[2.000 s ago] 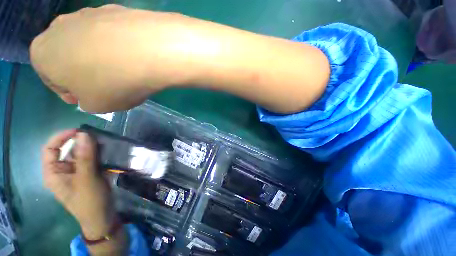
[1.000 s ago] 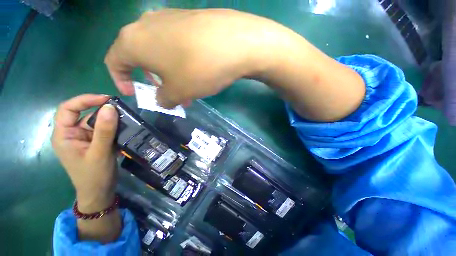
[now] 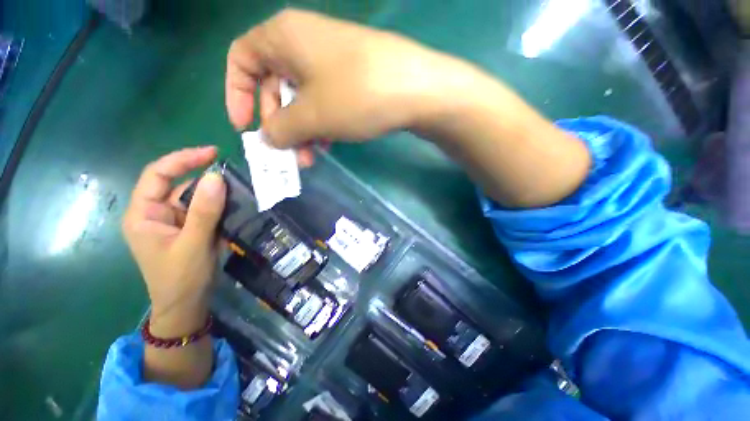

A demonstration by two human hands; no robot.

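Note:
My left hand (image 3: 177,226) holds a black handheld device (image 3: 255,226) by its upper end, thumb on top, tilted above the clear blister tray (image 3: 374,201). The device has an orange mark on its side and a white label in its lower section. My right hand (image 3: 280,107) pinches a white label slip (image 3: 272,171) that hangs over the device's upper part; the print on it is too blurred to read. Another white printed slip (image 3: 358,243) lies in a tray pocket to the right. Several black devices with small white labels lie in the tray pockets.
The tray lies on a shiny green bench (image 3: 428,173). A dark cable (image 3: 51,90) curves along the upper left. A dark ribbed strip (image 3: 654,62) lies at the upper right. My right sleeve (image 3: 608,255) covers the right side of the view.
My right hand has gone from the far upper left to above the device, the white slip now hanging down from it. The device in my left hand has turned and its labelled lower section shows.

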